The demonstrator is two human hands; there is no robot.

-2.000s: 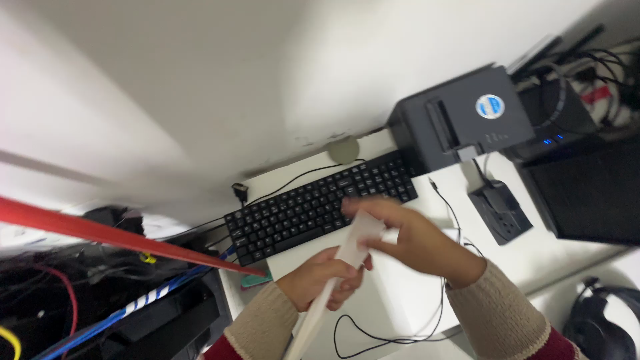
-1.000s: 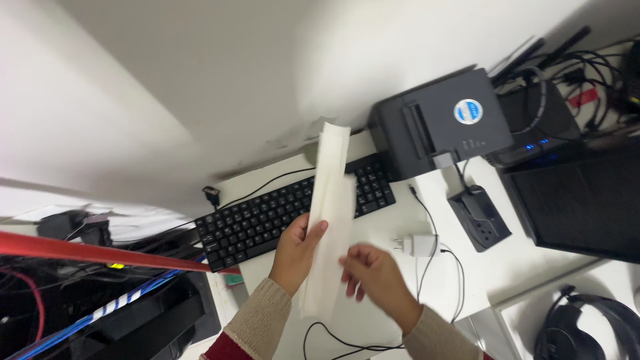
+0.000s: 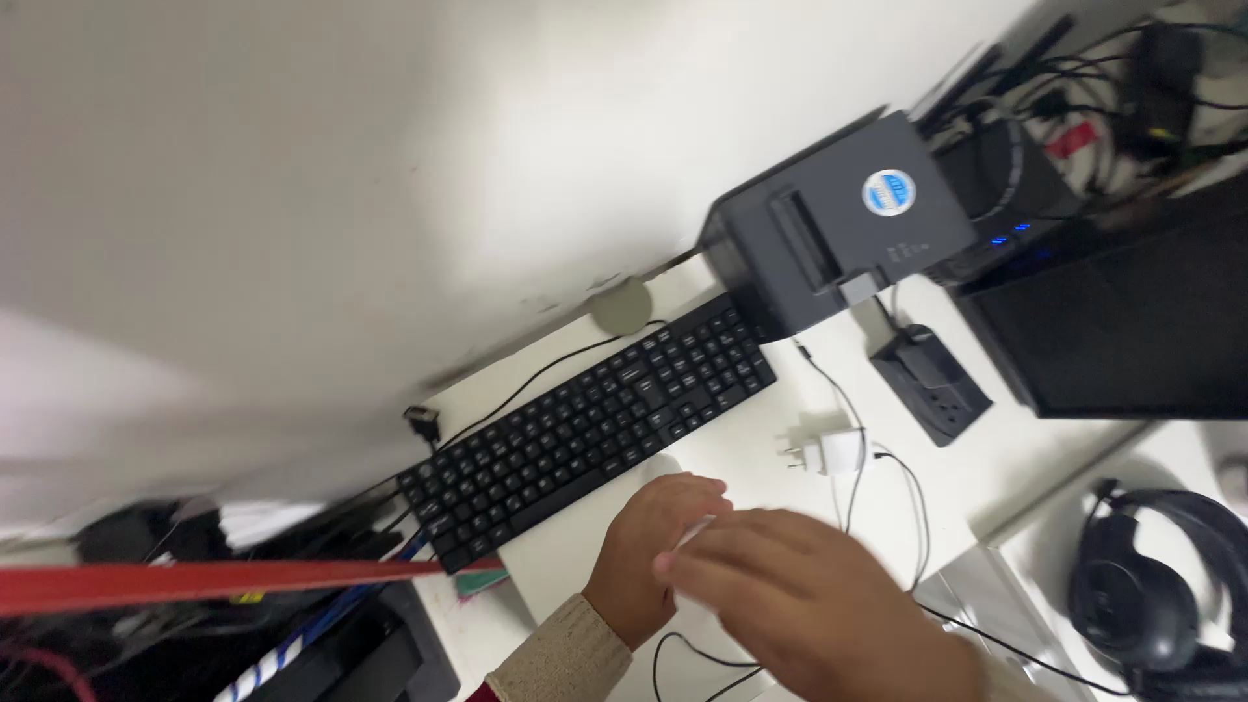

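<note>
My left hand (image 3: 648,561) is curled around a thin white strip (image 3: 694,532), of which only a small edge shows between the hands. Over its fingers lies my right hand (image 3: 795,595), slightly blurred, its fingertips meeting the left hand at the strip; whether it grips the strip too cannot be made out. Just beyond both hands a black keyboard (image 3: 595,429) lies slantwise on the white desk (image 3: 721,448). To the right of the keyboard is a white plug-in charger (image 3: 837,452) with its prongs pointing left.
A dark grey receipt printer (image 3: 838,224) stands against the wall, behind the charger. Right of it are a black power strip (image 3: 931,385), a dark monitor (image 3: 1131,302) and black headphones (image 3: 1150,575). Thin black cables (image 3: 848,409) cross the desk. A red bar (image 3: 244,580) runs at lower left.
The long white strip, spread out over the keyboard one second ago, is now almost wholly hidden in my hands. My right hand has come up against my left.
</note>
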